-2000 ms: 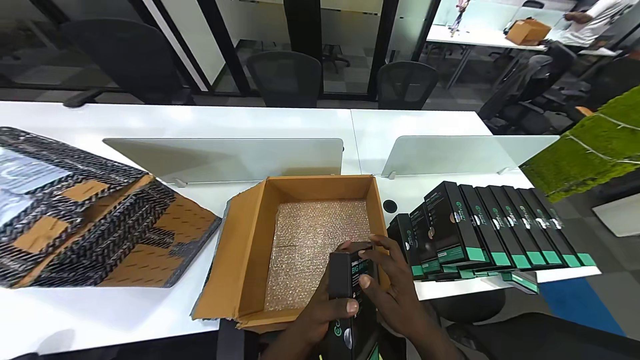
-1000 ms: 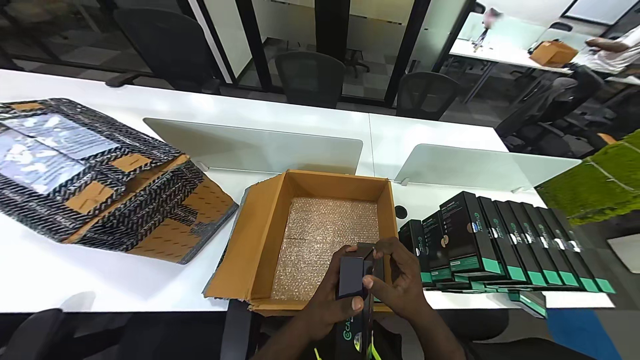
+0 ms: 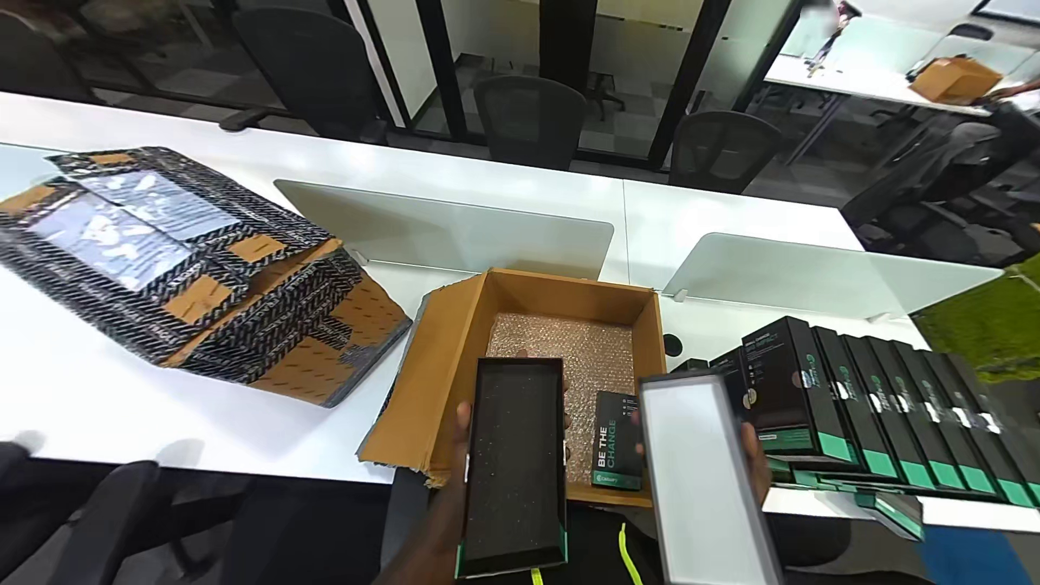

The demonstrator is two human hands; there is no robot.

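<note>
My left hand (image 3: 461, 439) grips a long black box part (image 3: 517, 467) with green lower corners, its dark inside facing up. To its right, my right hand (image 3: 756, 463) holds a matching tray-like part (image 3: 705, 479) with a pale inside and dark rim. Both are over the near side of an open cardboard box (image 3: 443, 366) lined with bubble wrap (image 3: 593, 341). A small black and green printed packet (image 3: 615, 443) lies in that box between the two parts. Most of my fingers are hidden behind what they hold.
A row of black and green product boxes (image 3: 800, 382) stands at the right. A large taped carton (image 3: 203, 268) lies left. Frosted dividers (image 3: 455, 227) (image 3: 821, 280) cross the white table (image 3: 390, 183). A person (image 3: 967, 154) is far off at upper right.
The black box between my hands has come apart into two parts, one per hand, and my hands have moved apart. The printed packet now shows in the cardboard box.
</note>
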